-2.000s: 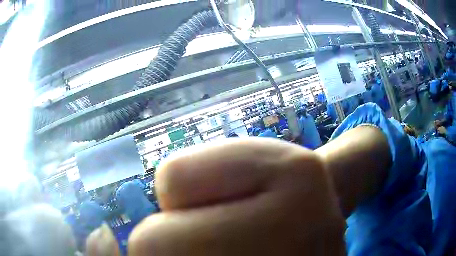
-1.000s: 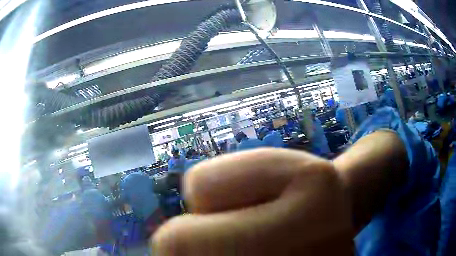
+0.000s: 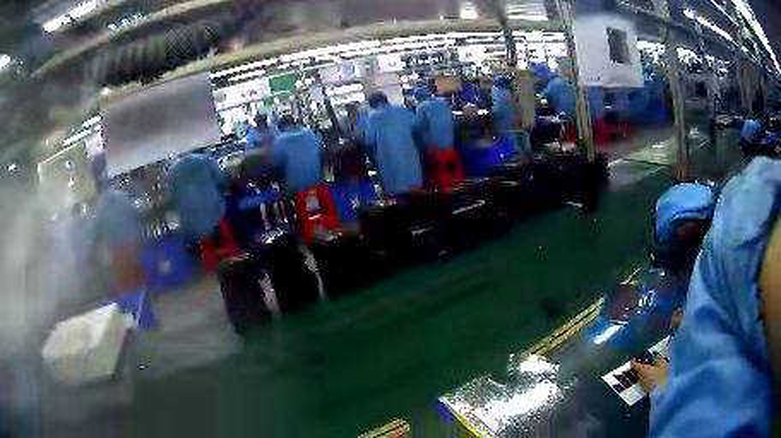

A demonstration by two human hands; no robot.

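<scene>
Neither of my hands is in the picture. A large blue sleeve (image 3: 724, 316) fills the right side, with a blurred strip of skin at the picture's edge; the hand beyond it is cut off. Nearest in front lies a crinkled silvery film sheet (image 3: 514, 398) with a yellow and blue edge, at the bottom. To its right, a small hand (image 3: 652, 375), seemingly another person's, touches a white sheet (image 3: 623, 385) with dark rectangular pieces on it.
Long yellowish strips (image 3: 569, 329) run along the table edge. A person's blue cap (image 3: 685, 210) is at the right. Beyond the green floor (image 3: 411, 312) are dark bins, red stools (image 3: 317, 212) and workers in blue. A white box (image 3: 86, 342) stands at the left.
The closed hand that filled the lower middle has gone out of view. The view has tipped downward, so the floor and table now show. The blue sleeve is larger at the right.
</scene>
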